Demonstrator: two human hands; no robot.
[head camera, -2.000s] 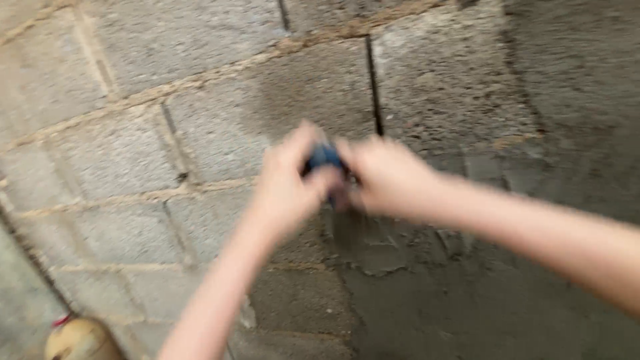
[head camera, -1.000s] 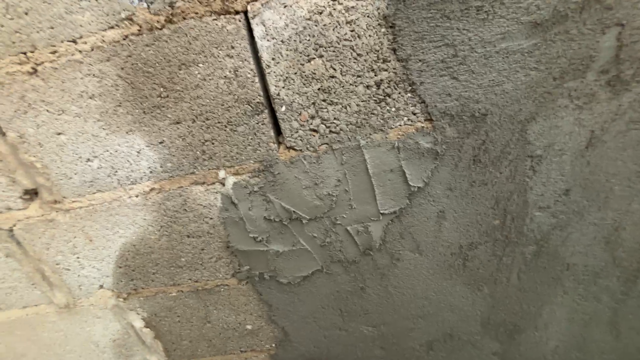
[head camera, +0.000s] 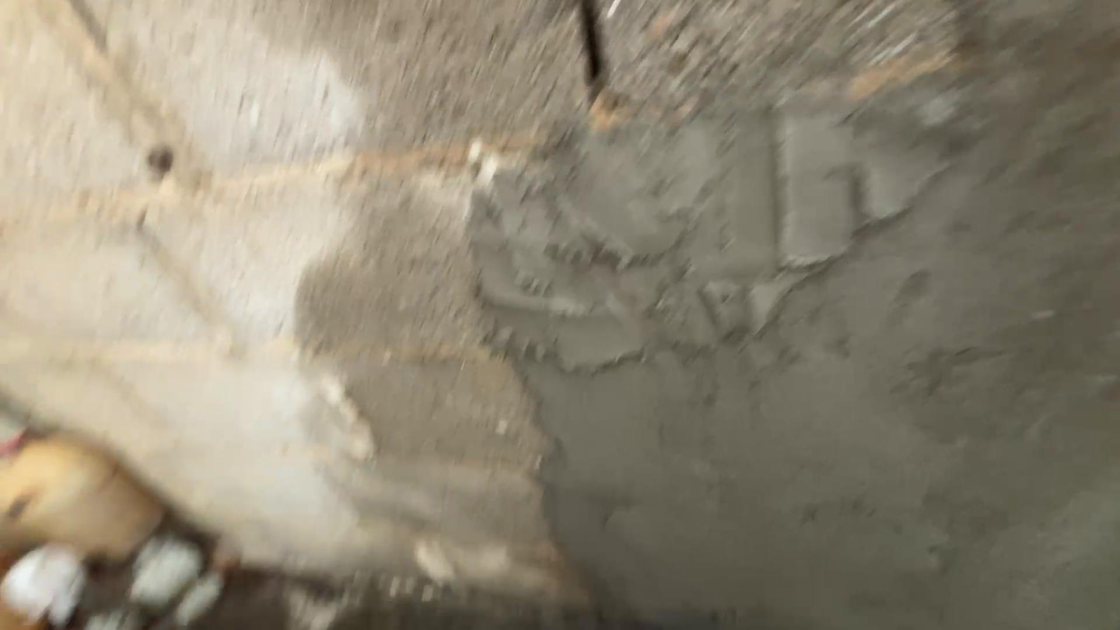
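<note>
Neither my left hand nor my right hand shows in the head view, so what they hold is hidden. In front of me stands a wall of concrete blocks (head camera: 394, 262), bare at the left with mortar joints between the blocks. Grey wet-looking plaster (head camera: 744, 472) covers its right side. Along the upper edge of that coat lies a thicker, ridged patch of mortar (head camera: 604, 254) with trowel-like marks. A dark, narrow upright gap (head camera: 592, 44) shows between two blocks above the patch. The view is blurred.
At the lower left, by the foot of the wall, lies a rounded yellowish container or similar object (head camera: 79, 499). Several pale lumps (head camera: 166, 569) lie near it on dark ground.
Both hands, at the wall around a small blue thing two seconds ago, have left the view. The view has shifted, bringing the wall's foot at the lower left back into sight.
</note>
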